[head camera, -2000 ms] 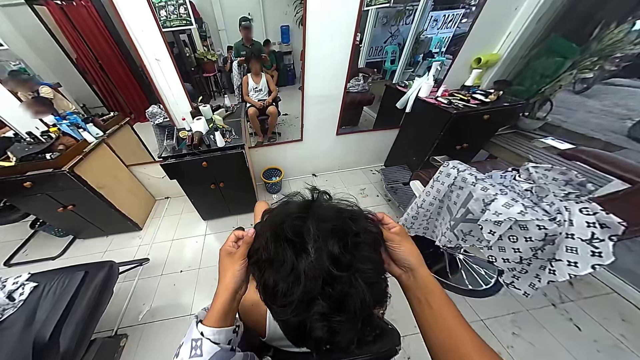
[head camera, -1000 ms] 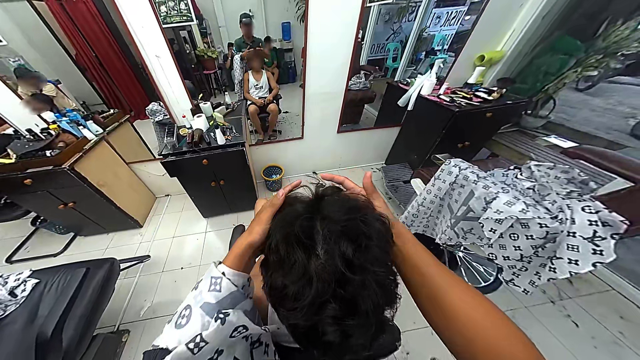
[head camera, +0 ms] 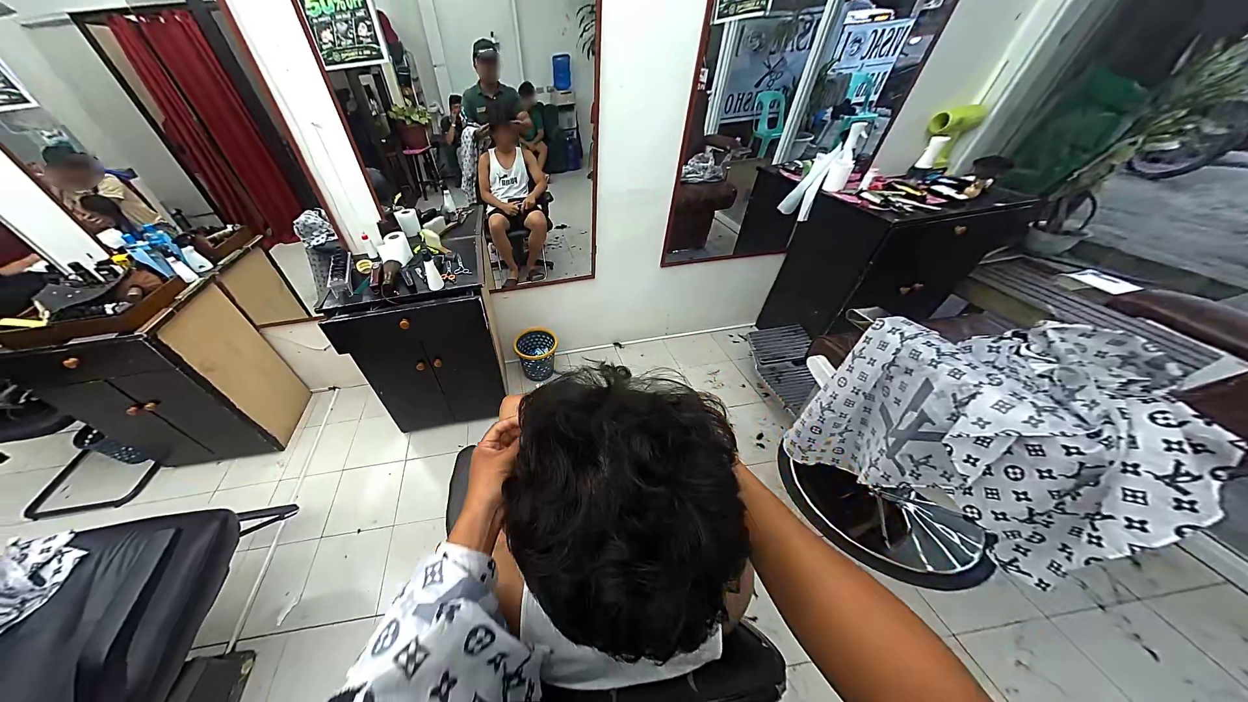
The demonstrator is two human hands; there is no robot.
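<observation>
A seated person's head with dark wavy hair [head camera: 624, 517] fills the lower middle, above a white sleeveless top [head camera: 595, 648]. My left hand [head camera: 495, 458] is at the left side of this head, its fingers bent and close together; whether they pinch any hair cannot be made out. A white cape with a dark pattern [head camera: 444, 634] hangs over my left forearm. On the other side my right forearm reaches to the head, and the right hand itself is hidden behind the hair. The wall mirror [head camera: 561, 210] reflects the seated person and a standing person in a cap.
A black cabinet [head camera: 414, 356] carries bottles, paper rolls and scissors. Beside it stands a small waste basket [head camera: 535, 369]. At right, a patterned cape [head camera: 1014, 439] covers a chair, near another black cabinet [head camera: 858, 253] with tools and a green hair dryer [head camera: 957, 121]. A black padded chair [head camera: 107, 604] is at lower left.
One second ago both hands lay at the front top of the head. The left has moved down to the head's left side; the right has gone out of sight behind the head.
</observation>
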